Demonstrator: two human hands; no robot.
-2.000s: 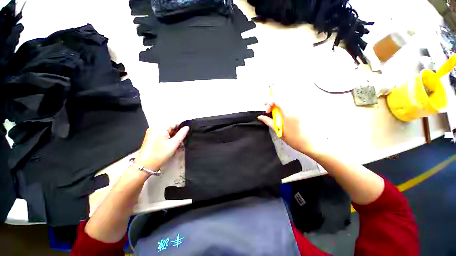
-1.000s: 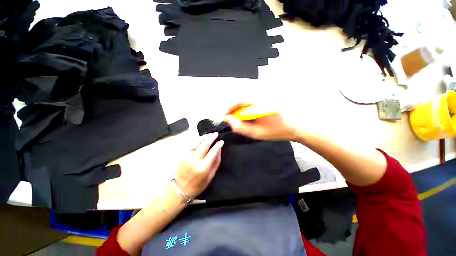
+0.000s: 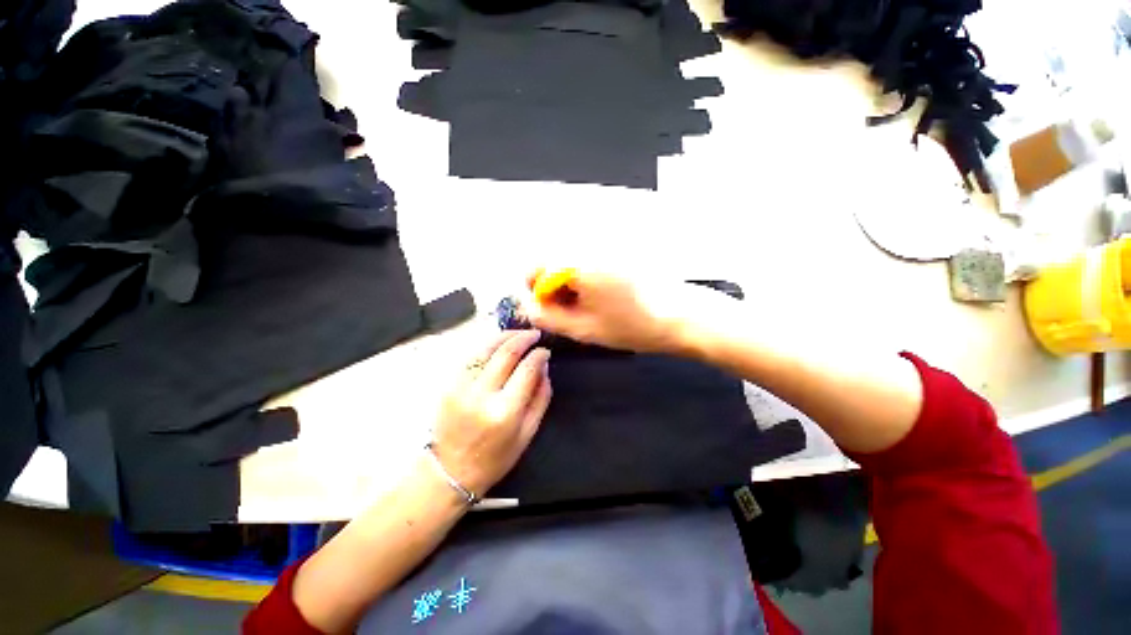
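A black panel (image 3: pixel 633 428) lies at the table's front edge against the grey apron, one tab sticking out at its lower right. My left hand (image 3: pixel 486 416) lies flat at the panel's left side, its fingers pressing near the upper left corner, holding nothing. My right hand (image 3: pixel 595 310) grips the yellow-handled glue brush (image 3: pixel 554 287) just above that corner. The brush's bristles are mostly hidden by my fingers. The far left corner (image 3: pixel 509 314) of the panel has a shiny bluish wet look.
A large heap of black panels (image 3: pixel 248 273) lies at left and a stack (image 3: pixel 552 112) at top centre. Black strips (image 3: pixel 868 44) lie at top right. The yellow glue pot (image 3: pixel 1077 298), a greyish-green block (image 3: pixel 977 274) and a thin pale disc (image 3: pixel 912 230) are at right.
My right hand has moved from the panel's right end to its left corner with the brush. My left hand has shifted right, onto the panel. The corner now looks shiny.
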